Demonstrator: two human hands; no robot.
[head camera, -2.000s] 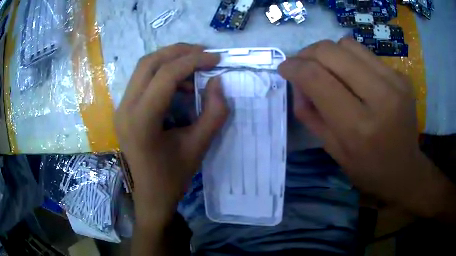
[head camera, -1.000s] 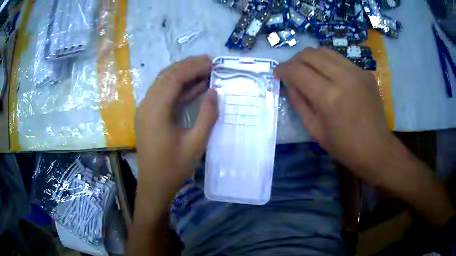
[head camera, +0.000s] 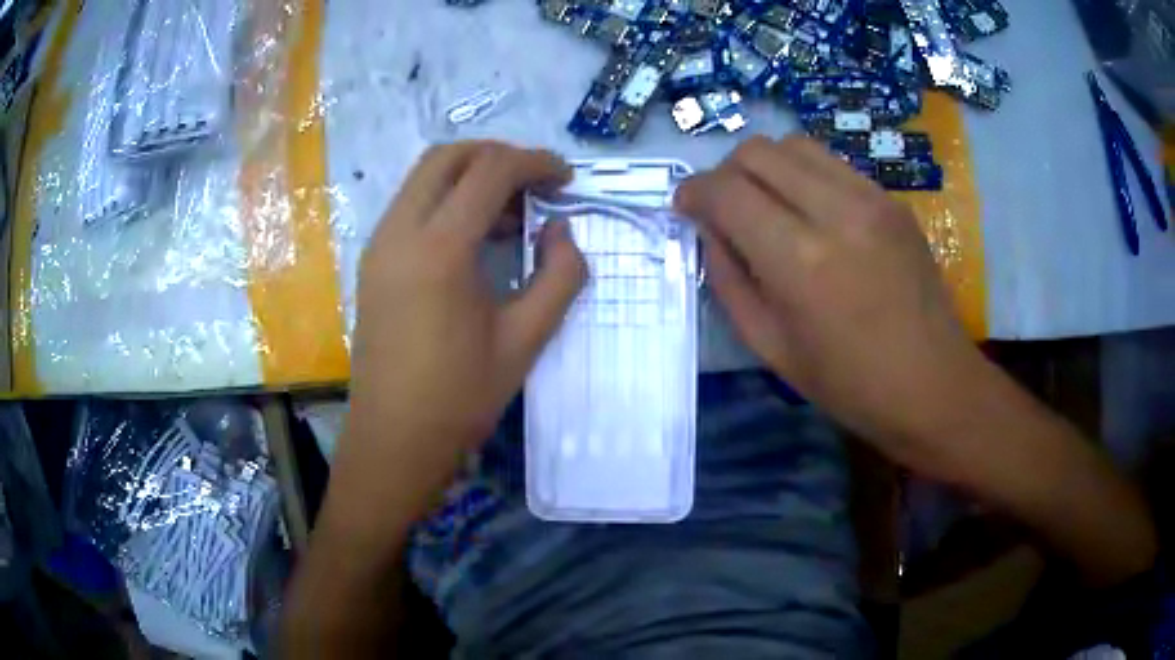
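A white case shell (head camera: 612, 387) is held upright in the picture, open side up, its top end over the bench edge and its lower part over my lap. A white cord (head camera: 599, 209) runs across the inside near the top end. My left hand (head camera: 451, 264) grips the shell's upper left side, thumb inside by the cord. My right hand (head camera: 825, 258) has its fingertips at the upper right corner, by the cord's right end. Whether they pinch the cord or the shell rim is hidden.
Blue circuit boards (head camera: 773, 58) are heaped at the back. Blue nippers (head camera: 1124, 161) lie at the right. A small white loop piece (head camera: 474, 106) lies behind my left hand. Bagged shells (head camera: 168, 77) lie at the left. A bag of white cables (head camera: 200, 529) is below the bench edge.
The cord's right part now stands out from the shell wall in a slanting line. My right fingertips have moved slightly inward over the corner. The view has shifted, showing more of the bench's right side.
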